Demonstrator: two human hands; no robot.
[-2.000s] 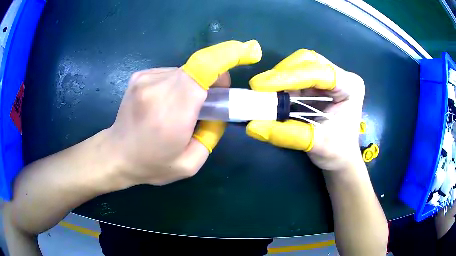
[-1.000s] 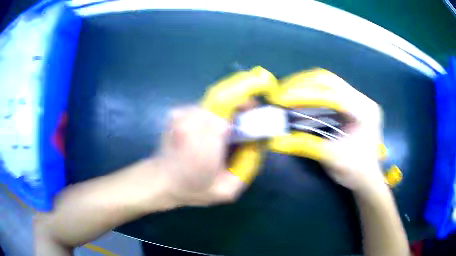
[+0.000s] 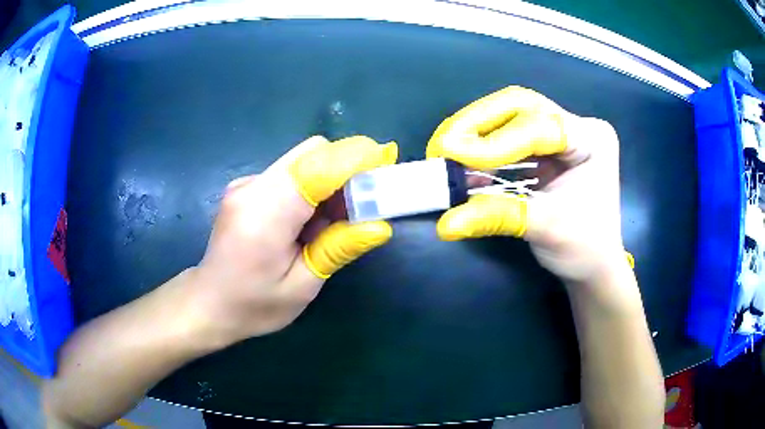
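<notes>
A clear plastic housing [image 3: 364, 198] with a white-and-black wired core [image 3: 411, 188] in it is held above the dark mat. The core's black end [image 3: 456, 183] faces right, and thin white lead wires [image 3: 503, 183] stick out from it towards my right palm. My left hand [image 3: 260, 230] grips the housing's left end between finger and thumb in yellow finger cots. My right hand [image 3: 570, 180] has its yellow-tipped finger and thumb on either side of the black end. How deep the core sits in the housing is hard to tell.
A blue bin [image 3: 52, 193] with pale pieces stands at the left, with a red mark on its side. Another blue bin [image 3: 713, 218] with black-and-white pieces stands at the right. A white rail [image 3: 335, 10] runs along the far edge, with green beyond. A yellow ring shows partly behind my right wrist.
The white block now sits further left, nearer the housing's left end, and more of the housing shows past my left fingertips. The view has shifted, showing more of the left bin than in the oldest frame.
</notes>
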